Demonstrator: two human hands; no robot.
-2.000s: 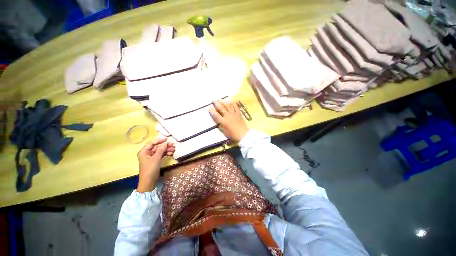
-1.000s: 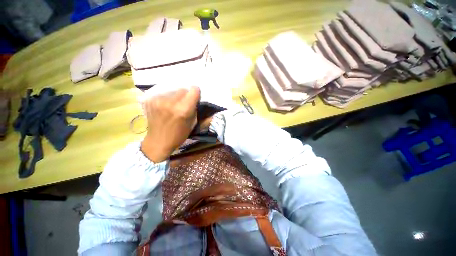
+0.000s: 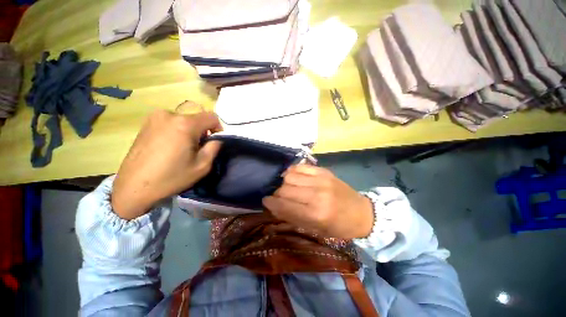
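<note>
An open zipper pouch (image 3: pixel 248 173) is held at the table's front edge, its dark navy lining showing and its mouth facing up. My left hand (image 3: pixel 164 158) grips the left end of its rim between thumb and fingers. My right hand (image 3: pixel 316 201) grips the right end, near the zipper end. The pale outside shows only as a strip below the mouth at lower left. Another pale pouch (image 3: pixel 267 105) lies flat on the table just beyond it.
Pale pouches are stacked beyond (image 3: pixel 239 37), with more stacks at right (image 3: pixel 425 59). Thread snips (image 3: pixel 339 104) lie between. A white sheet (image 3: pixel 329 46), dark fabric strips (image 3: pixel 68 93) and a thin ring (image 3: pixel 189 107) are on the yellow table (image 3: pixel 149 80). A blue stool (image 3: pixel 537 192) stands right.
Both hands have spread apart, holding the pouch open so its lining shows. The view has shifted nearer to the table's front, and the green spray head is out of frame.
</note>
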